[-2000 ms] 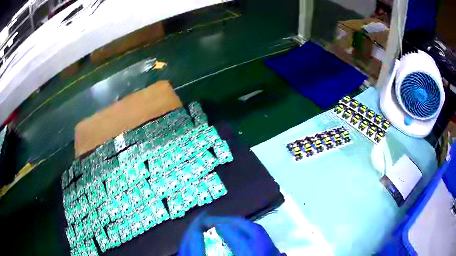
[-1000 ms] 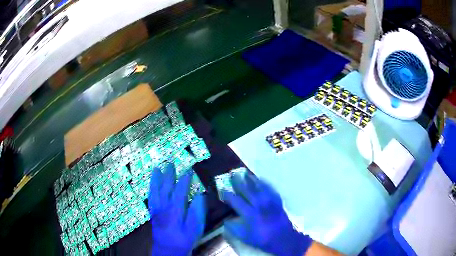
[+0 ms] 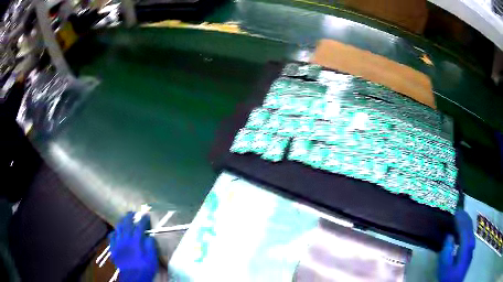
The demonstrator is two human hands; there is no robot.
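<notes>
Many green circuit boards (image 3: 353, 132) lie in close rows on a black sheet (image 3: 342, 193). My left hand (image 3: 133, 248), in a blue glove, is at the lower left beside slim pale sticks or strips (image 3: 168, 228). A small whitish bit shows at its fingertips; whether it grips anything cannot be told. My right hand (image 3: 458, 248), also blue-gloved and cut off by the lower edge, is at the black sheet's near right corner; its grip is unclear. A flat silvery plate (image 3: 353, 253) lies on the bench front between my hands.
The pale blue-green bench mat (image 3: 237, 226) lies under the plate. A yellow-and-black board strip (image 3: 490, 233) shows at the right edge. Brown cardboard (image 3: 375, 69) lies behind the boards. Clear plastic (image 3: 52, 102) and a dark surface (image 3: 49, 220) are at left. The picture is blurred.
The view has swung left, and the fan and tote are out of view. My hands have moved far apart, my left hand to the sticks. The board piece by my right hand no longer shows there.
</notes>
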